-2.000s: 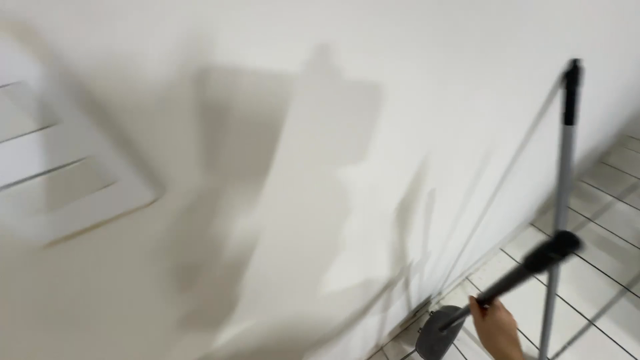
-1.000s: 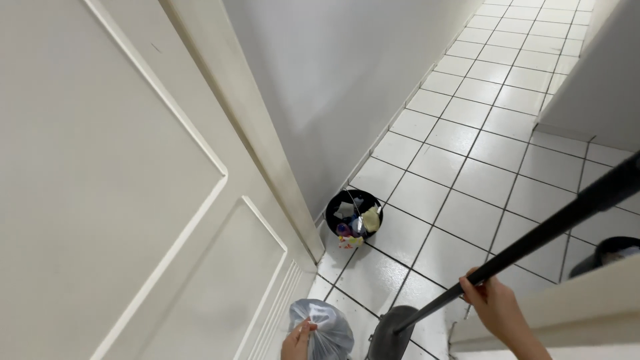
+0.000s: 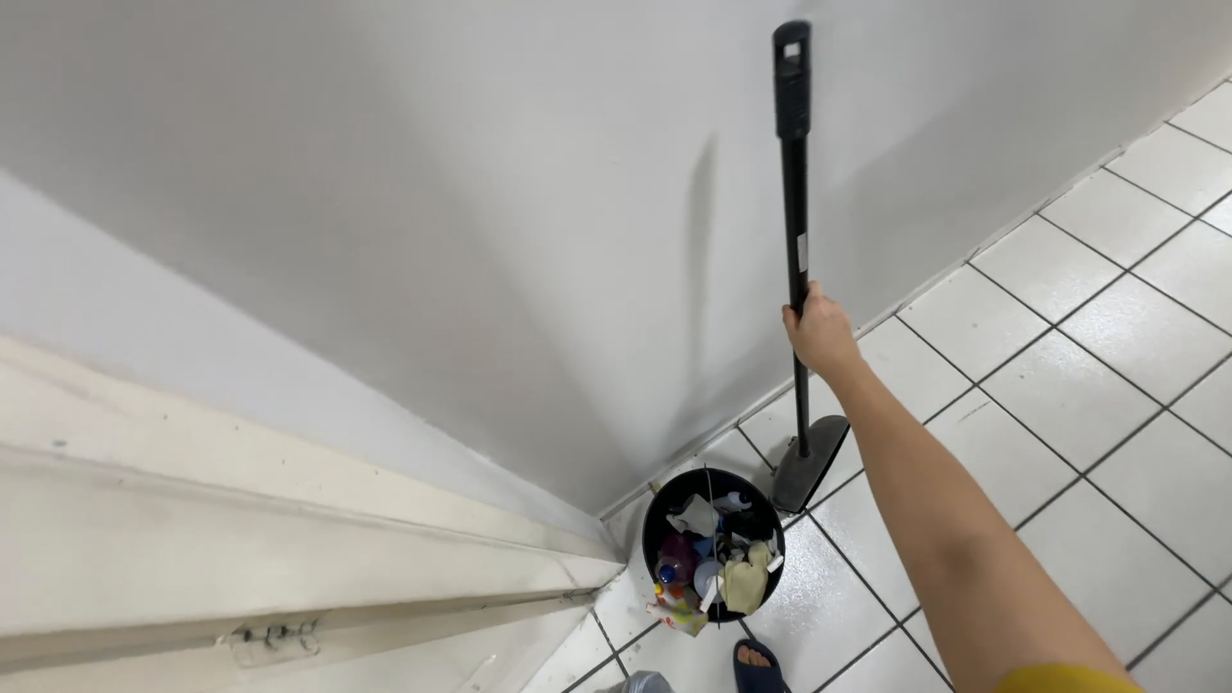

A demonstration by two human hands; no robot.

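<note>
My right hand [image 3: 821,332] is closed around the black handle of a long-handled dustpan [image 3: 810,464], whose dark pan is low by the wall, beside a black bucket. The handle stands roughly upright, its grip near the top of the view. The black bucket [image 3: 650,539] is full of rubbish, among it a yellowish cloth [image 3: 744,580], a bottle with a blue cap [image 3: 674,568] and a colourful wrapper [image 3: 680,612]. At the bottom edge shows part of a greyish plastic thing [image 3: 647,682], possibly a bag. My left hand is out of view.
A white wall [image 3: 577,241] runs behind the bucket and dustpan. At the lower left is a cream door frame [image 3: 289,520] with a metal fitting [image 3: 274,643]. White floor tiles [image 3: 1039,385] with dark joints lie at the right. My foot in a dark slipper [image 3: 758,666] is near the bucket.
The dustpan has moved from beside the bag to the wall beside the bucket, in my right hand. My left hand, on the plastic bag one second ago, has left the view. The view has shifted strongly.
</note>
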